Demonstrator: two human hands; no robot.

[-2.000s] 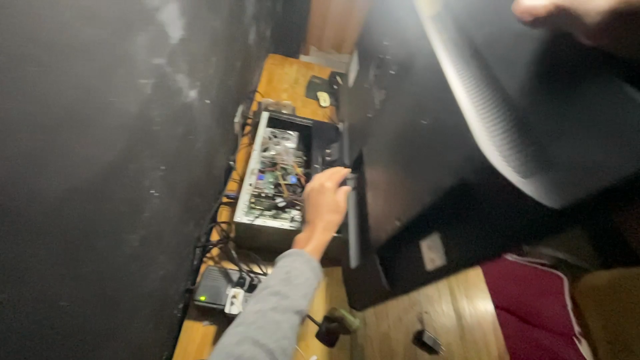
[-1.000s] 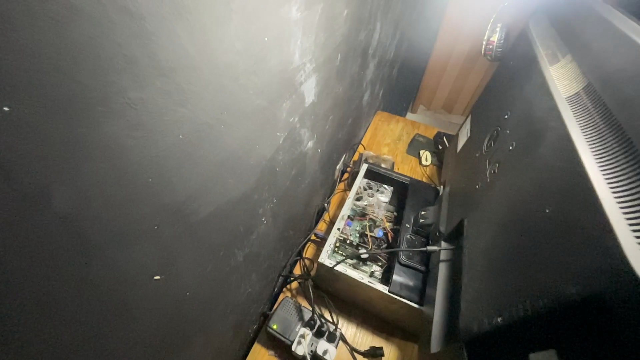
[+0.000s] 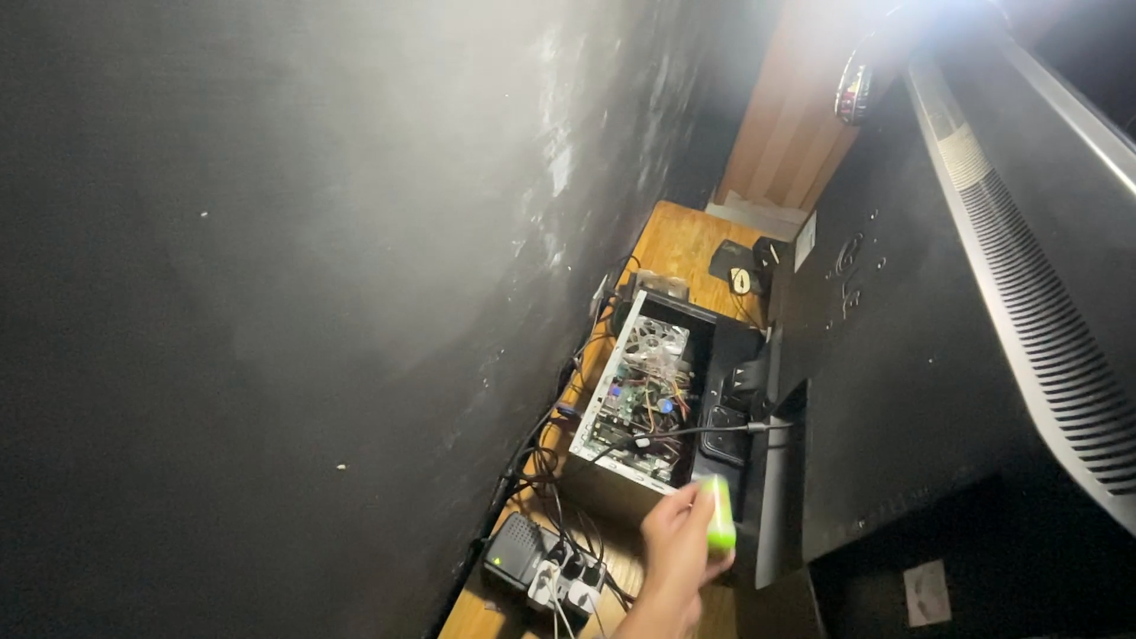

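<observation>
My left hand [image 3: 679, 555] reaches in from the bottom edge with its fingers closed on a small bright green object [image 3: 721, 515], blurred, its kind unclear. It is just beyond the near end of an open computer case [image 3: 612, 484]. Inside the case show a circuit board [image 3: 635, 399], thin wires and a fan [image 3: 658, 342]. A black cable [image 3: 701, 431] crosses over the case to the back of a large black monitor [image 3: 914, 355]. The monitor's stand base [image 3: 741, 355] lies beside the case. My right hand is out of view.
The case rests on a wooden desk [image 3: 688, 235] along a dark wall [image 3: 311, 311]. A black power unit [image 3: 515, 550] with a lit green light and plugs [image 3: 577, 595] sits near the bottom. A computer mouse [image 3: 740, 281] lies at the far end. A bright light glares at the top.
My left hand, at the monitor's edge two seconds ago and out of view one second ago, is back with the green object. The hand at the top right has left the view. The view has shifted.
</observation>
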